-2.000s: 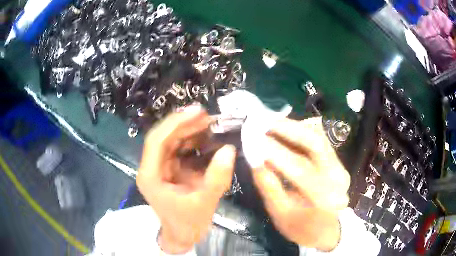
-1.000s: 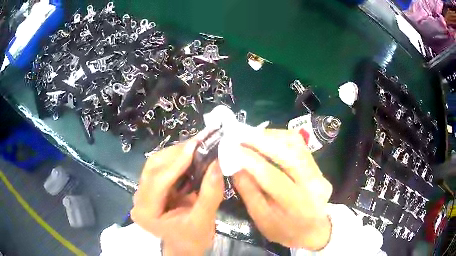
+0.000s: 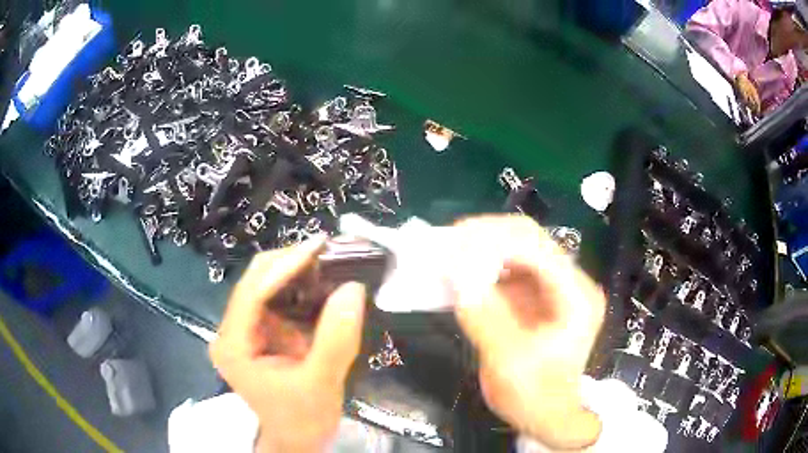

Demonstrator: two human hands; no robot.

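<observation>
My left hand (image 3: 288,341) holds a small dark unit (image 3: 350,265) with a silvery edge between thumb and fingers; its far part is hidden by the fingers. My right hand (image 3: 532,327) holds a crumpled white wipe (image 3: 425,265) against or just beside the unit's right end. Both hands are bare and slightly blurred. A silver clip (image 3: 386,354) lies below, between the hands. A large heap of loose silver and black spring clips (image 3: 213,159) lies at the left.
A black foam tray (image 3: 611,257) with rows of clipped units is at right. Near it are a round white wad (image 3: 598,190), a dark clipped piece (image 3: 523,196) and a partly hidden bottle (image 3: 565,237). A small tan-and-white scrap (image 3: 438,135) and blue bin (image 3: 99,25) lie beyond. A pink-clothed person (image 3: 740,44) is upper right.
The wipe has shifted from upright over the unit to stretched sideways towards my right hand. My right hand now covers most of the bottle. The view has shifted slightly, showing more of the pink-clothed person.
</observation>
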